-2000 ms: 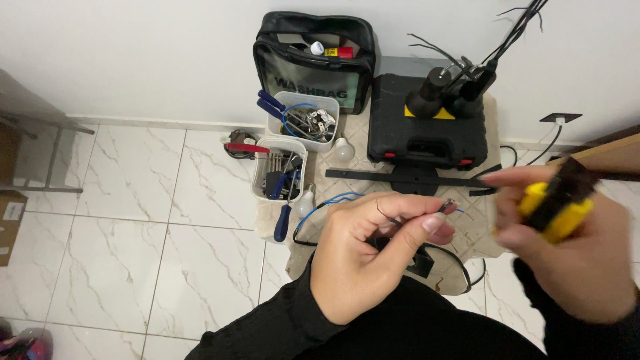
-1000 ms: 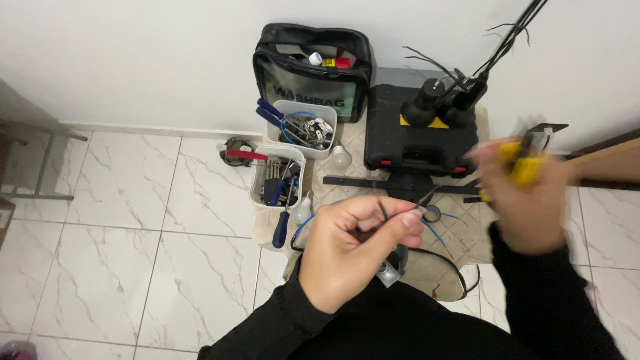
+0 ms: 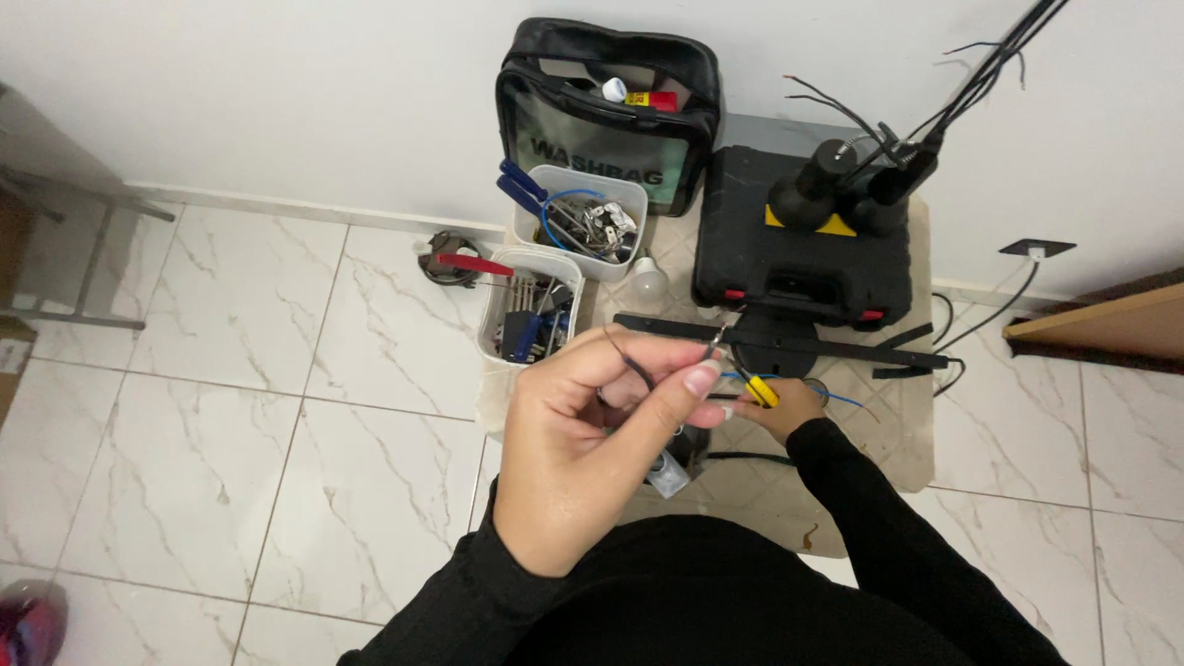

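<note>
Between thumb and forefinger, my left hand (image 3: 606,425) pinches a thin black wire (image 3: 712,350) whose bare end points up. My right hand (image 3: 791,407) lies just beyond it to the right, partly hidden behind the left fingers, with a yellow-and-black tool (image 3: 762,391) at its fingers; its kind and how it is held cannot be told. A blue wire (image 3: 842,399) with a bare end sticks out past the right hand. A black lamp fixture's flat bar (image 3: 869,354) lies behind both hands. Under the left hand a small clear plastic piece (image 3: 668,476) partly shows.
A black tool case (image 3: 740,213) carries black lamp sockets (image 3: 800,199) and cables. Left of it are a light bulb (image 3: 648,278), two plastic tubs (image 3: 638,199) (image 3: 484,319) of tools and parts, and a black washbag (image 3: 606,120). A wall outlet (image 3: 1038,249) with a plugged cord is at right.
My right hand, with the yellow-and-black tool, has moved left and down, in beside my left hand. My left hand still pinches the wire.
</note>
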